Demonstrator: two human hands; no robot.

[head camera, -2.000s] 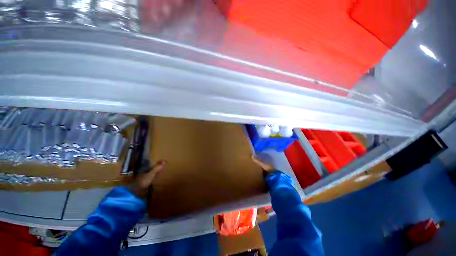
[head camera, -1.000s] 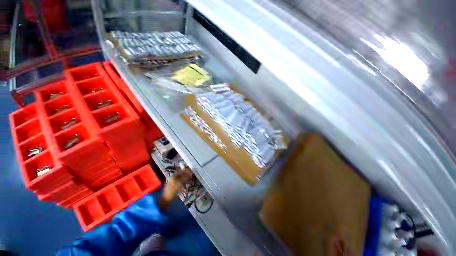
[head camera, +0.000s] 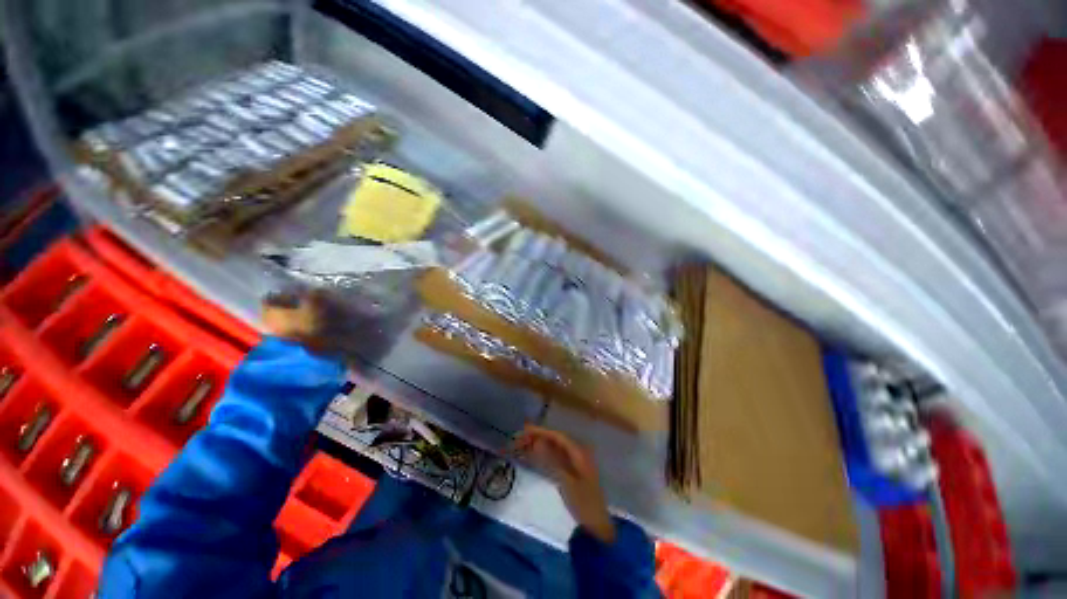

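Observation:
On a grey shelf, silver tubular parts lie in rows on brown cardboard. A clear plastic bag and a yellow slip lie to their left. My left hand is blurred at the shelf's front edge, just below the bag; whether it grips anything is unclear. My right hand is at the front edge below the tubular parts, fingers bent; a thin dark line shows above its fingertips, too small to identify. Brown cardboard sheets stand stacked to the right of the parts.
More silver parts sit on cardboard at the far left of the shelf. Red compartment trays with small metal parts are at lower left. Cables and small devices are under the shelf edge. A blue bin with white items stands right.
The view has swung left from the cardboard sheets, which my hands were at two seconds ago. My left hand has moved up to the shelf edge by the bag. My right hand has come into view.

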